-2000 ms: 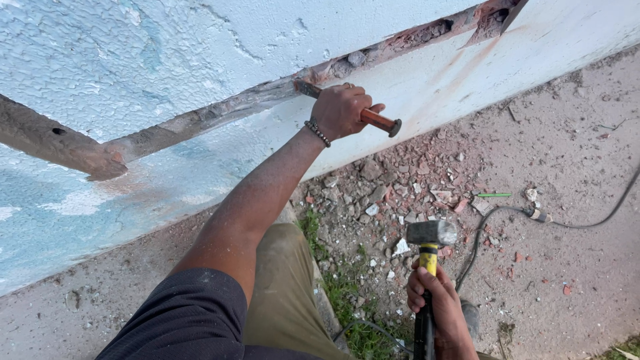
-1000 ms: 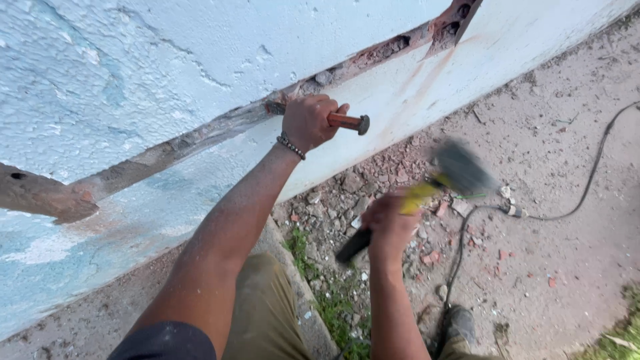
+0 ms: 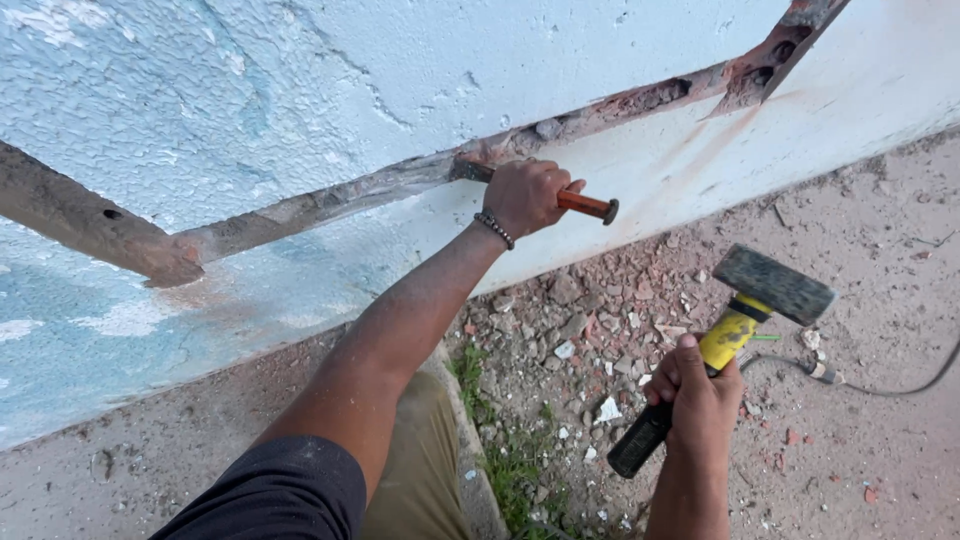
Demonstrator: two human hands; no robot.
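Observation:
My left hand (image 3: pixel 529 199) is closed around the orange shaft of a cold chisel (image 3: pixel 589 204). The chisel's dark tip rests in a rough groove (image 3: pixel 300 215) cut into the blue-painted masonry wall (image 3: pixel 225 112), and its struck end sticks out to the right of the fist. Lower right, my right hand (image 3: pixel 697 397) grips a club hammer (image 3: pixel 775 283) by its yellow and black handle. The hammer's steel head is raised off the ground, apart from the chisel. Bits of brick and grey mortar show inside the groove.
Broken brick and plaster rubble (image 3: pixel 577 322) lies at the wall's foot. A grey cable (image 3: pixel 900 390) with a connector crosses the ground at the right. Green weeds (image 3: pixel 510 465) grow beside a concrete edge (image 3: pixel 472 465) near my leg. A wider channel (image 3: pixel 82 217) runs down the wall at left.
The hammer, blurred in motion a second ago, now shows sharply, lower relative to the chisel. My left hand keeps its hold on the chisel at the groove.

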